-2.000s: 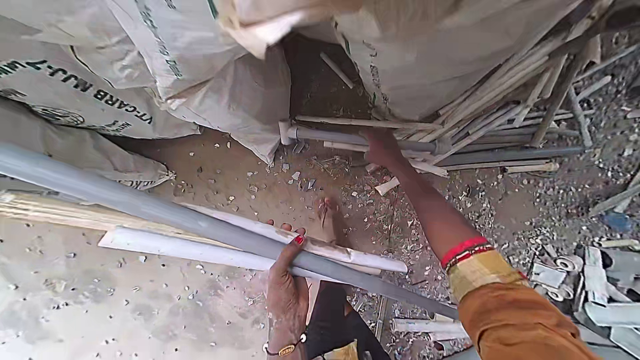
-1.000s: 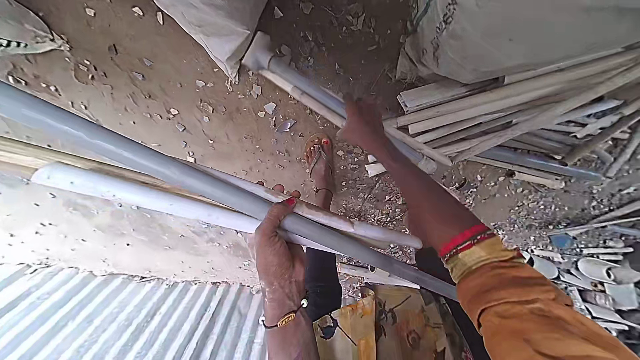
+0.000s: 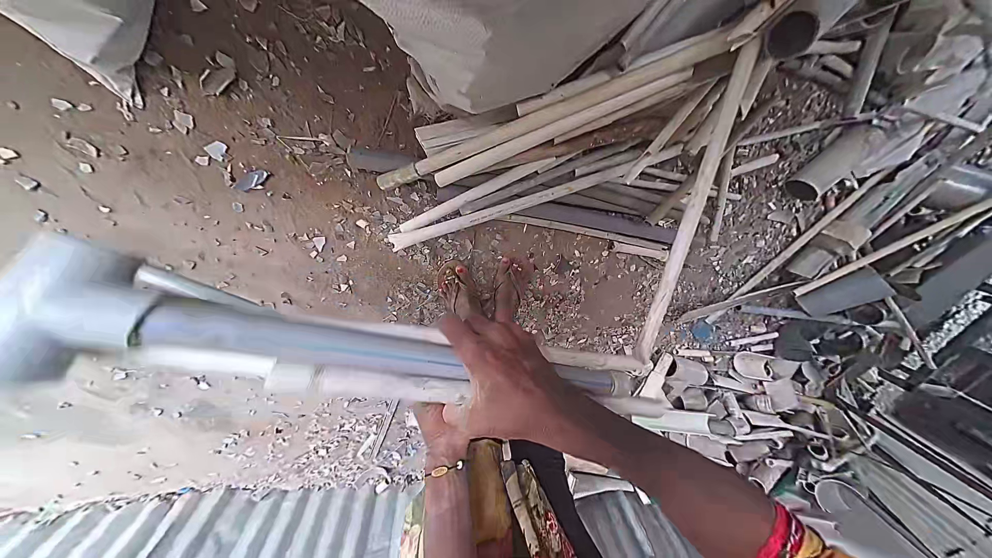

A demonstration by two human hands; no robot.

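Observation:
A bundle of plastic pipes lies crosswise in front of my body. On top is a grey pipe with a blue line (image 3: 310, 341), which ends at the left in a wide, blurred grey fitting (image 3: 62, 310). White pipes (image 3: 372, 385) run along its near side. My right hand (image 3: 504, 372) is closed over the bundle from above, just past its middle. My left hand (image 3: 442, 430) is under the pipes at the same spot, its fingers mostly hidden by the right hand and the pipes; it supports them from below.
Beyond my feet (image 3: 484, 287), a pile of old pipes (image 3: 558, 132) lies against a white sack (image 3: 496, 46). At the right are cut pipe pieces and fittings (image 3: 744, 387). Corrugated metal sheet (image 3: 232, 527) runs along the near edge. Shards litter the dirt ground (image 3: 232, 194).
My right hand has brought the grey pipe with the fitting from the ground onto the bundle, beside my left hand. The view has shifted a lot.

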